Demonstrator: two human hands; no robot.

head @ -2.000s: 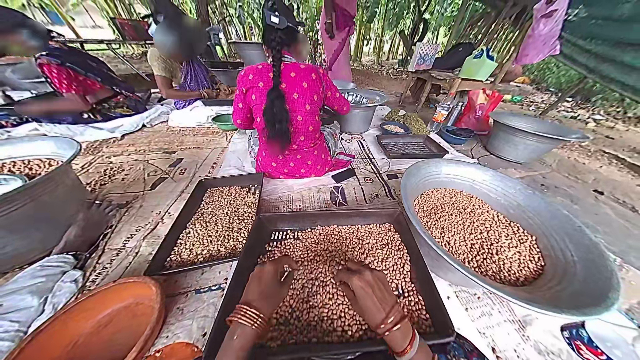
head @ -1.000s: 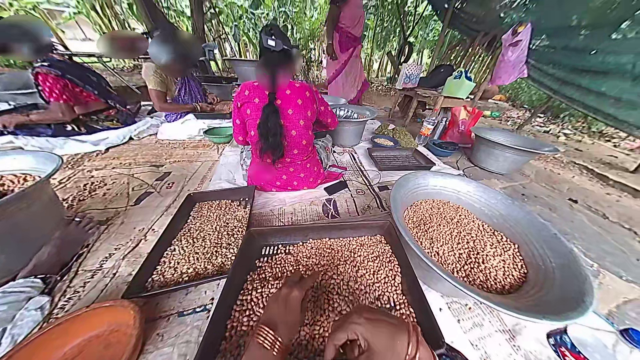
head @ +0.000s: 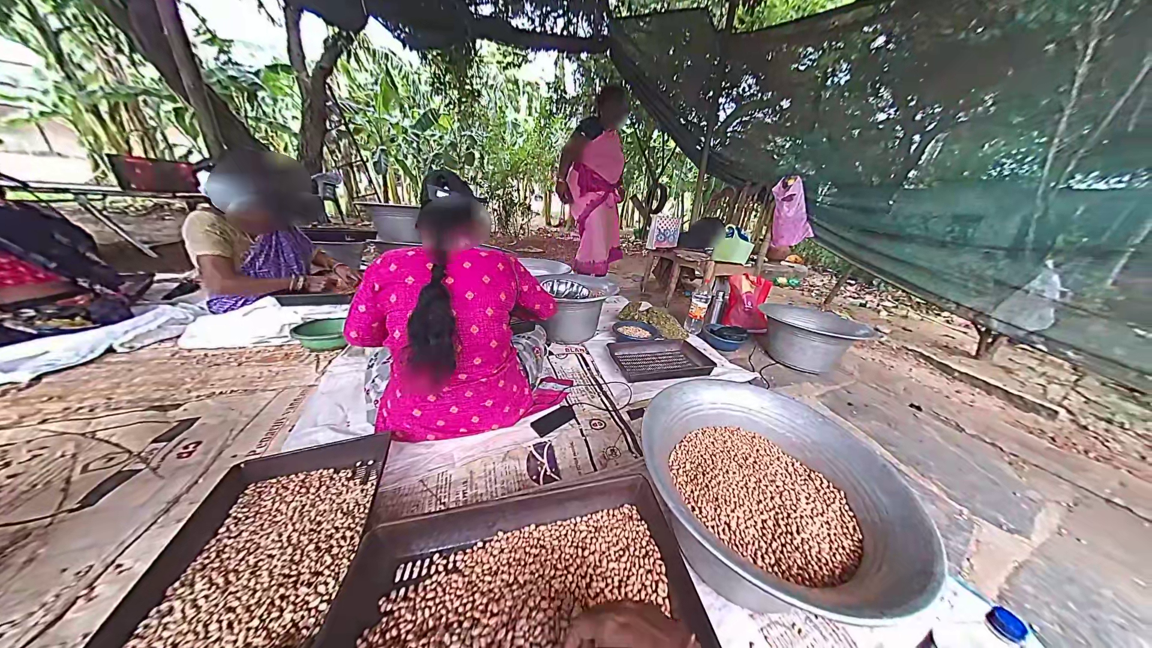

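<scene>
Nuts or beans (head: 540, 567), light brown and small, lie spread in a dark slotted plastic tray (head: 504, 517) at the bottom centre. My right hand (head: 630, 625) shows only in part at the bottom edge, over the nuts in this tray; its fingers are not clear. My left hand is out of view. A second dark tray (head: 238, 468) holding the same kind of nuts stands against the left side of the first. Right of the trays is a wide metal basin (head: 900, 540) with a heap of nuts (head: 765, 504).
A person in a pink top (head: 450, 342) sits just ahead, back turned. Other people sit at the left, and one stands behind (head: 594, 180). Printed sacking (head: 540, 450) covers the ground. Beyond lie an unfilled slotted tray (head: 661, 360), a metal pot (head: 810, 342) and a phone (head: 553, 420).
The view has tilted up strongly. Both hands were over the near tray's nuts before; now only part of the right shows at the bottom edge.
</scene>
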